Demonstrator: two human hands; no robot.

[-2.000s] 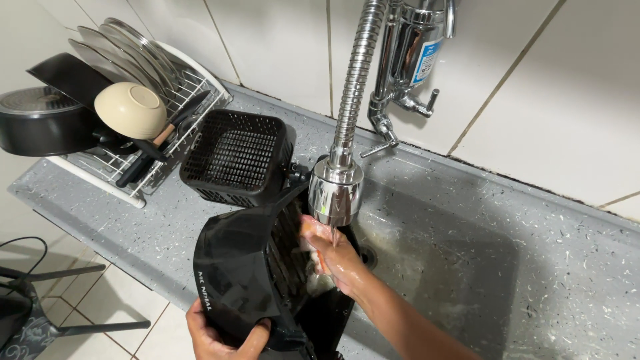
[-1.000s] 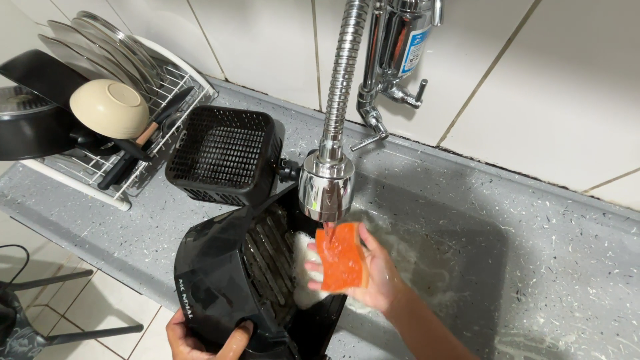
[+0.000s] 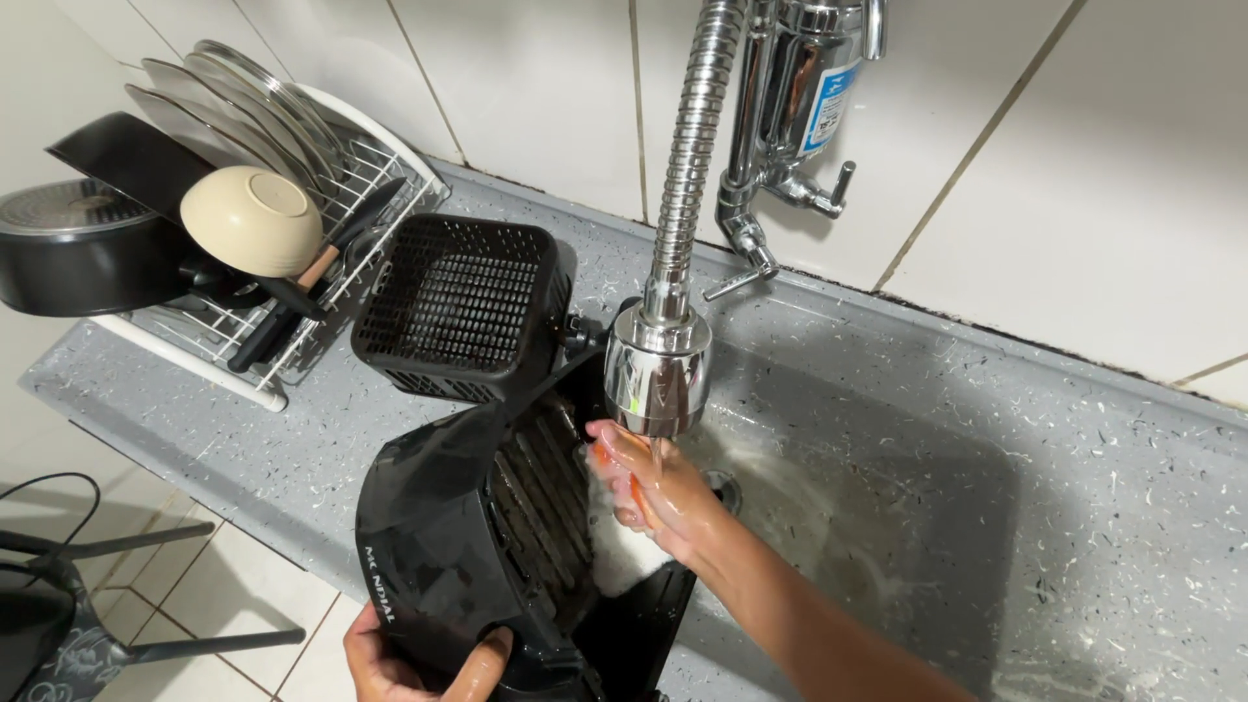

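Note:
My left hand [image 3: 429,668] grips the near side of a black Mondial air fryer drawer [image 3: 429,526], tilted over the sink edge. Its ribbed inner wall looks wet, and white foam [image 3: 624,551] lies in it. Under the chrome faucet head [image 3: 658,370], my right hand [image 3: 658,487] is closed around an orange sponge [image 3: 639,492], mostly hidden by the fingers. A thin stream of water falls onto that hand.
A black perforated fryer basket [image 3: 458,302] stands on the speckled counter behind the drawer. To the left, a white dish rack [image 3: 200,366] holds lids, a black pot [image 3: 88,253] and a cream bowl [image 3: 252,219]. The grey sink basin [image 3: 936,526] lies at right.
The orange sponge lay flat across my open right hand one second ago; now the fingers are closed around it. My left hand still holds the drawer.

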